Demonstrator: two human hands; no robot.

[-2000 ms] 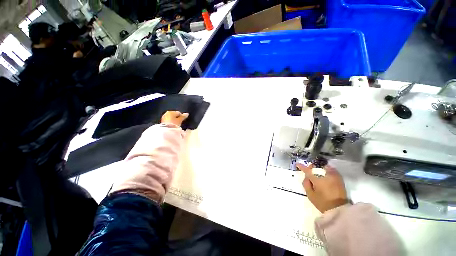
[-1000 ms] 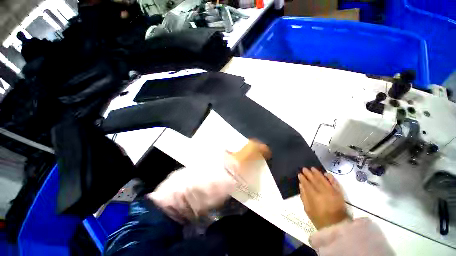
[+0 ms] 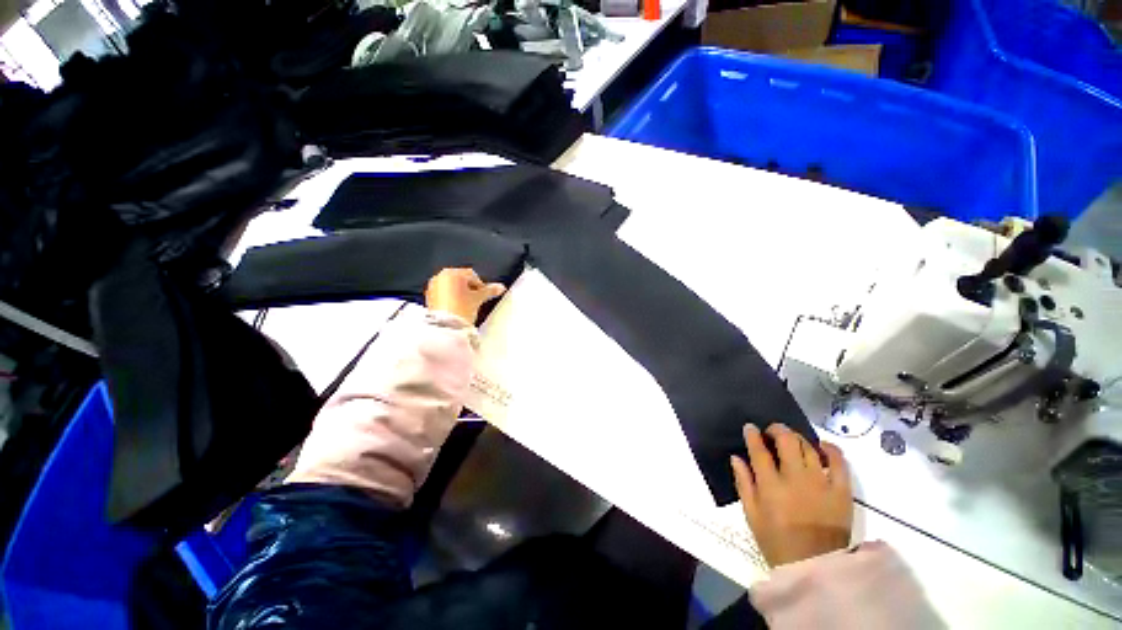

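A long, angled black fabric panel (image 3: pixel 671 326) lies flat on the white table, its near end just left of the needle plate (image 3: pixel 851 416). My right hand (image 3: pixel 797 492) rests with spread fingers on that near end. My left hand (image 3: pixel 463 295) pinches the right end of a second black panel (image 3: pixel 357 265), further left; the fingertips are partly hidden. More black panels (image 3: pixel 418 197) lie behind, overlapped by the long panel's far end. The white sewing machine head (image 3: pixel 941 302) stands right of the panel.
A thick black stack (image 3: pixel 431 111) lies at the back left. Black panels (image 3: pixel 135 382) hang over a blue bin at the left. A large blue bin (image 3: pixel 849 123) stands behind the table. A short black lever (image 3: pixel 1070 529) is at the right. Scale marks run along the front table edge.
Since the earliest frame, the long panel has come to lie beside the machine. My left hand has moved from it to the second panel's end in the last second. My right hand stays on the long panel.
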